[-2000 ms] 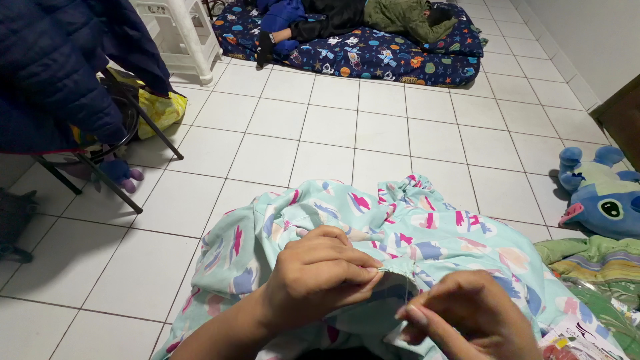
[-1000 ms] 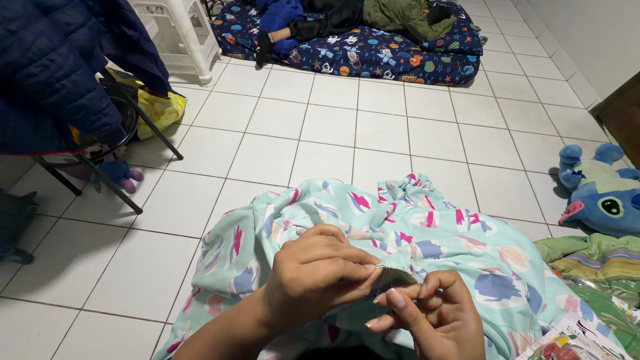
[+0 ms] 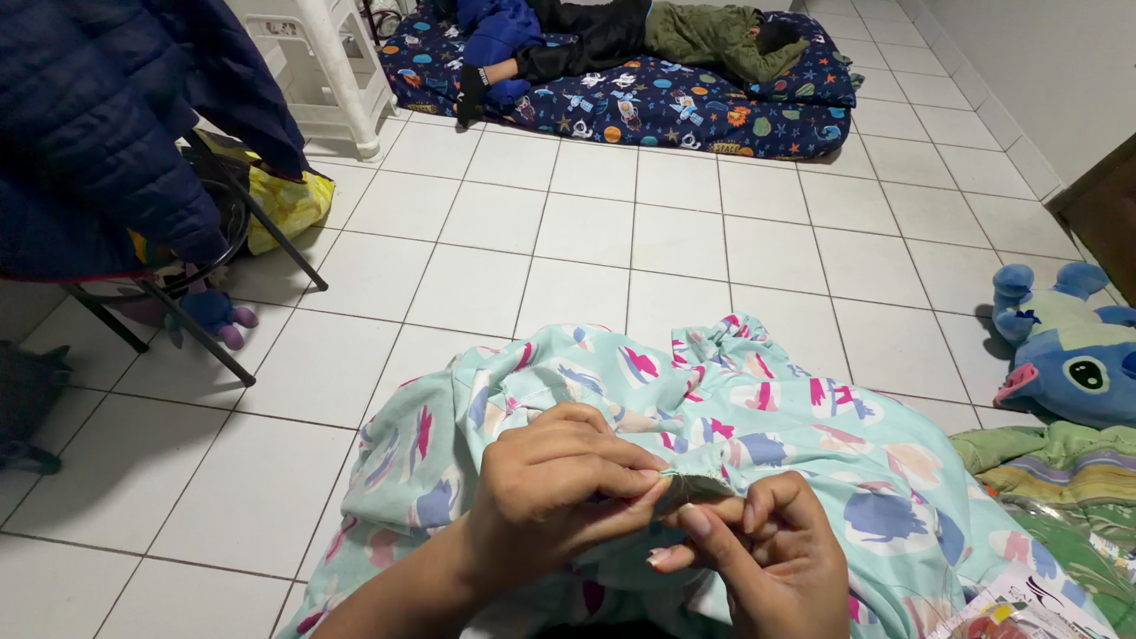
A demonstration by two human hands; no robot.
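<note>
A mint-green fabric with pink, blue and peach patches (image 3: 763,399) lies bunched across my lap. My left hand (image 3: 568,479) pinches the folded edge of this fabric between thumb and fingers. Close to its right, my right hand (image 3: 763,550) has its thumb and index finger together at the same edge, under a small opening in the cloth. A fine thread seems to run near the fingertips; whether a needle is between them I cannot tell.
Left stands a black-legged chair (image 3: 222,346) with a navy quilted jacket (image 3: 98,133), beside a white plastic stool (image 3: 355,106). A person (image 3: 612,35) lies on a space-print mattress (image 3: 621,106). Right are a blue plush toy (image 3: 1065,355), green cloth (image 3: 1056,461) and a printed packet (image 3: 1021,608).
My right hand was lower and apart from the left two seconds ago, then came in to the fabric edge. My left hand has kept its pinch there.
</note>
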